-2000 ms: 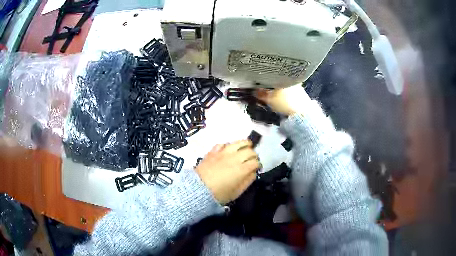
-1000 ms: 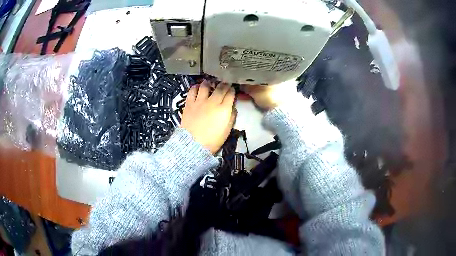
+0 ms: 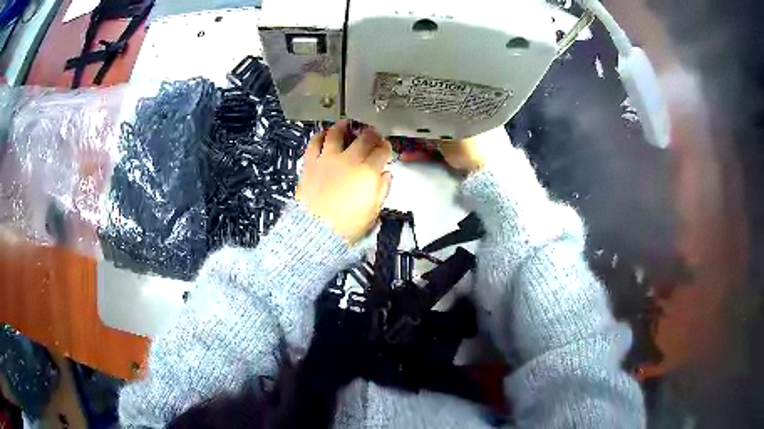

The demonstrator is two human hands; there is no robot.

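The off-white sewing machine head [image 3: 436, 71] hangs over the white work plate [image 3: 427, 188]. My left hand [image 3: 345, 180] lies at the machine's lower left edge, fingers bent and close together under the head. My right hand [image 3: 461, 154] is at the lower right edge of the head, its fingertips hidden by the machine. What either hand holds is hidden. Black strap assemblies with buckles [image 3: 398, 289] lie in a bunch between my forearms near my body. A heap of black slider buckles [image 3: 255, 163] lies left of my left hand.
A clear plastic bag of black buckles [image 3: 159, 180] lies at the left. Crossed black straps [image 3: 99, 54] lie at the upper left. A white lamp [image 3: 645, 96] hangs at the right above dark webbing [image 3: 578, 142]. The orange-brown wooden top [image 3: 50, 289] shows at the left.
My left hand has moved from the plate's front up to the machine's lower edge. The strap bunch near my body now shows more buckles. My right hand has stayed by the head.
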